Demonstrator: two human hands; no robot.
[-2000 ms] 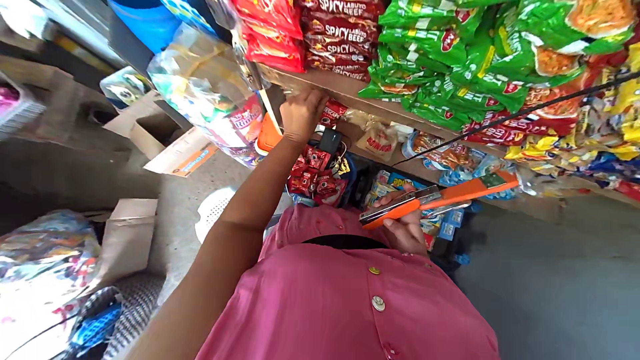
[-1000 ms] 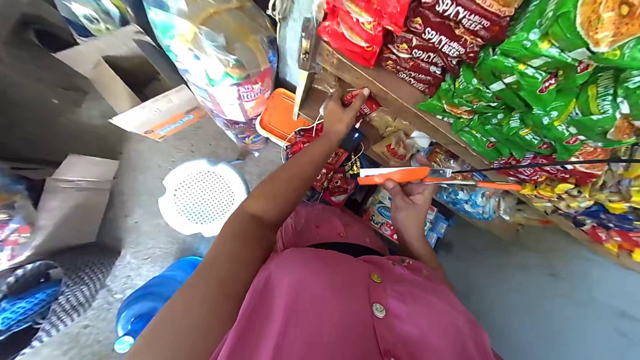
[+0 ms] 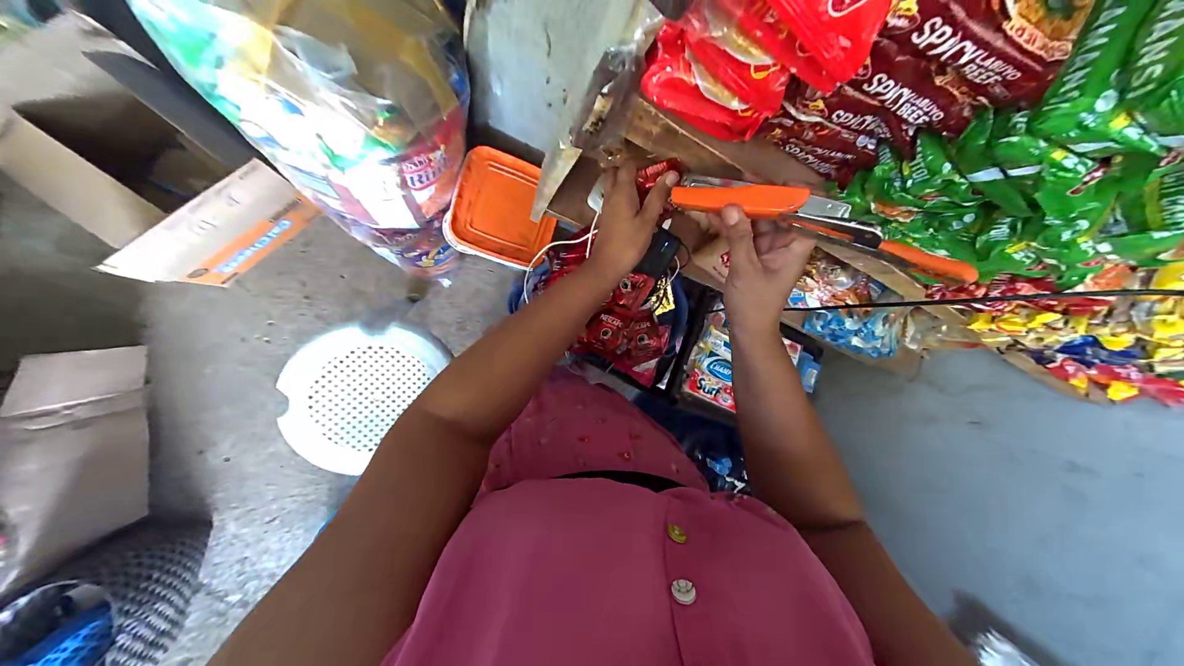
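My left hand [image 3: 634, 222] pinches a small red sachet [image 3: 659, 174] at its fingertips, near the wooden shelf edge. To its right, my right hand [image 3: 766, 264] holds orange-handled metal tools [image 3: 745, 199]; a second orange handle [image 3: 930, 262] extends to the right. Their exact kind is unclear. The left end of the near handle lies close to the sachet, and whether they touch cannot be told. Below my left hand, a dark tub holds red Nescafé sachets [image 3: 610, 328], with a black device [image 3: 659, 252] and a white cable [image 3: 560, 245] above them.
Red, maroon and green snack packs [image 3: 1008, 199] crowd the upper right shelves. An orange-lidded container [image 3: 499, 208], a large plastic bag of packets [image 3: 370, 120], a white perforated stool [image 3: 361, 393] and an opened cardboard box [image 3: 203, 222] stand to the left. Detergent packs [image 3: 717, 370] sit below.
My right hand has moved up and toward my left hand with the orange-handled tools. The red sachet, seen in my left hand one second ago, is still there. The view has shifted.
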